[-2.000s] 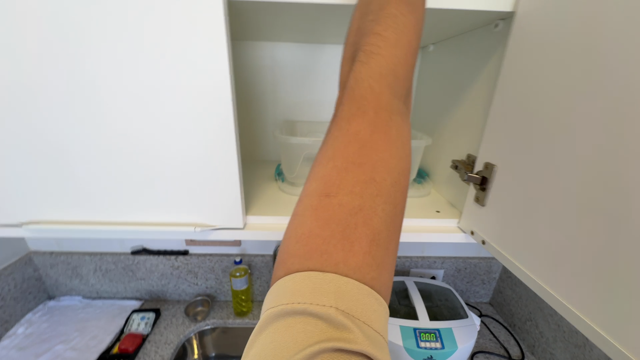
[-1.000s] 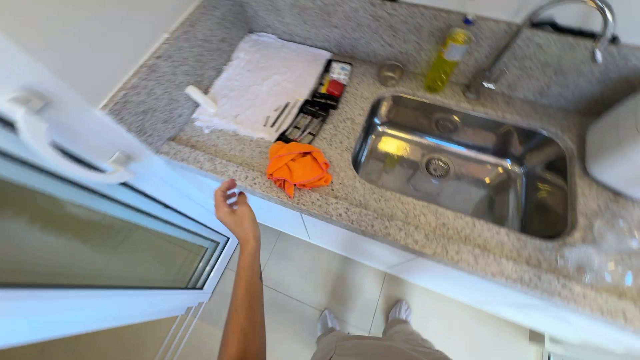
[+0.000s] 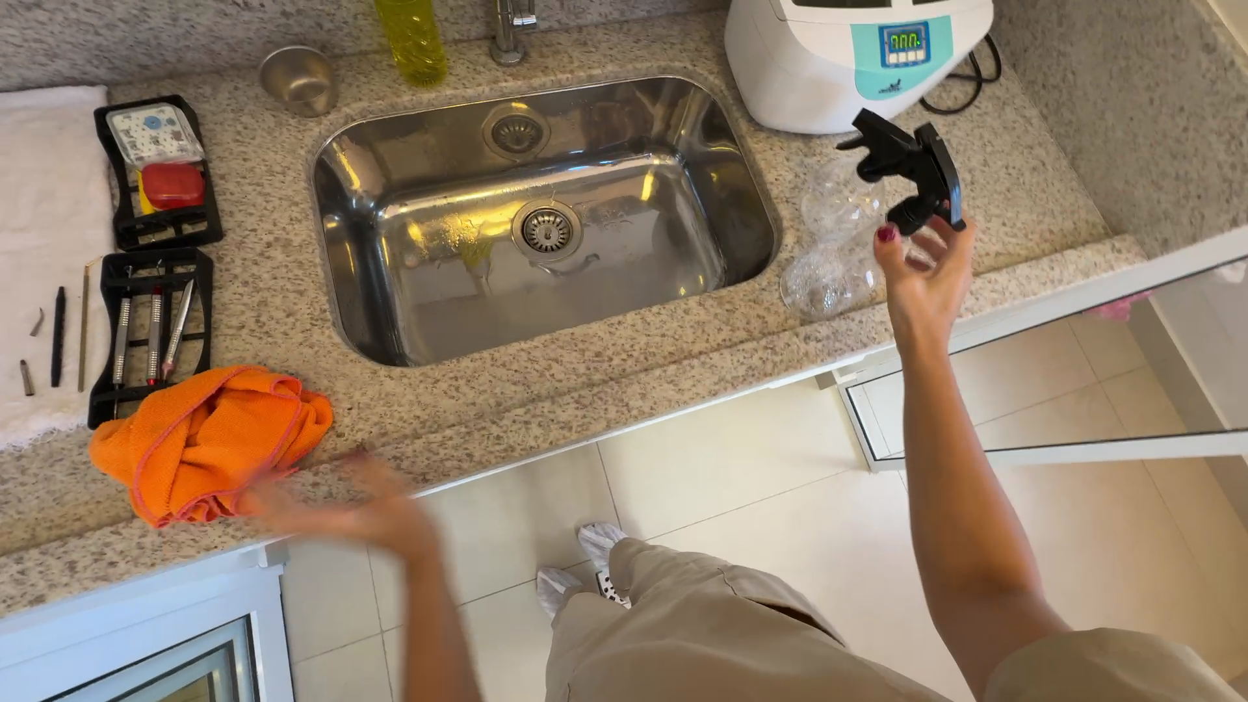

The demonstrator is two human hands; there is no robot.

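In my right hand (image 3: pixel 924 273), above the counter's right part, is a black plastic clamp-like holder (image 3: pixel 912 171), gripped at its lower end. Below and left of it, clear plastic domed pieces (image 3: pixel 829 278) lie on the granite. My left hand (image 3: pixel 356 507), blurred by motion and with fingers spread, holds nothing that I can see; it is at the counter's front edge, beside an orange microfiber cloth (image 3: pixel 214 439). Behind the cloth, a black rack (image 3: pixel 151 327) holds slim metal instruments. A second black rack (image 3: pixel 161 171) bears a red case and a patterned box.
A stainless steel sink (image 3: pixel 546 224) takes up the middle, with a faucet (image 3: pixel 509 34) behind. A metal cup (image 3: pixel 299 80), a yellow liquid bottle (image 3: pixel 411 39), a white ultrasonic cleaner (image 3: pixel 799 68) and a white towel (image 3: pixel 49 214) stand or lie around it. Glazed doors flank the counter below.
The view has swung from the open wall cabinet down to the counter. My right hand, out of view one second ago, now shows with the black holder. The left hand is near the orange cloth.
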